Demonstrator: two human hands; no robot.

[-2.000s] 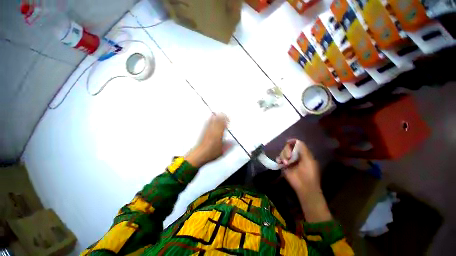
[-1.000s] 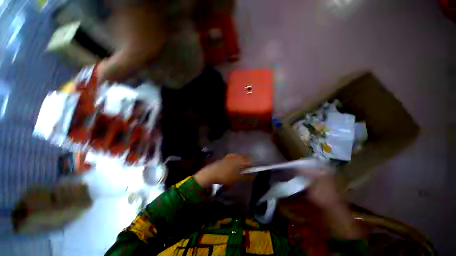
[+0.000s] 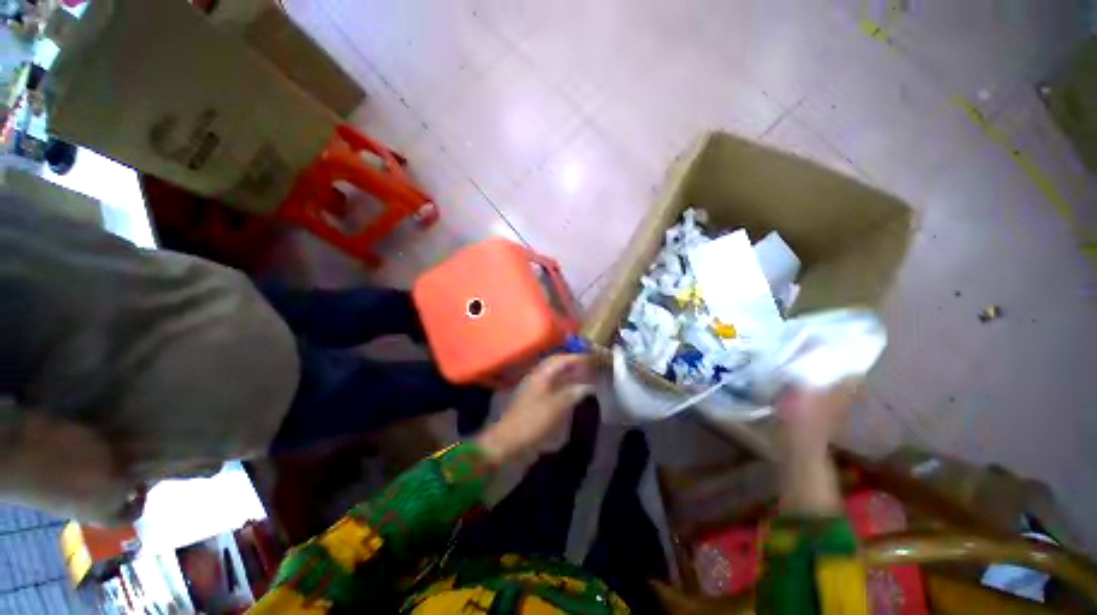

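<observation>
An open brown waste carton point(image 3: 884, 228) stands on the floor in front of me, with crumpled white scraps point(image 3: 734, 276) inside. My right hand point(image 3: 814, 421) is blurred at the carton's near edge and is closed on a white strip point(image 3: 830, 348). The strip hangs in a loop over the near edge and runs left towards my left hand. My left hand point(image 3: 547, 396) is beside the carton's left corner, fingers bent. Whether it touches the strip's end cannot be told.
An orange stool point(image 3: 487, 312) stands left of the carton. A person point(image 3: 156, 348) is at the left. A large brown carton point(image 3: 181, 108) rests on another orange stool point(image 3: 355, 198). A curved chair rail point(image 3: 962, 550) and red printed items point(image 3: 728, 559) are at the lower right.
My view has turned right, from the table to the floor and waste carton. My right hand has moved with the white strip over the carton's near edge.
</observation>
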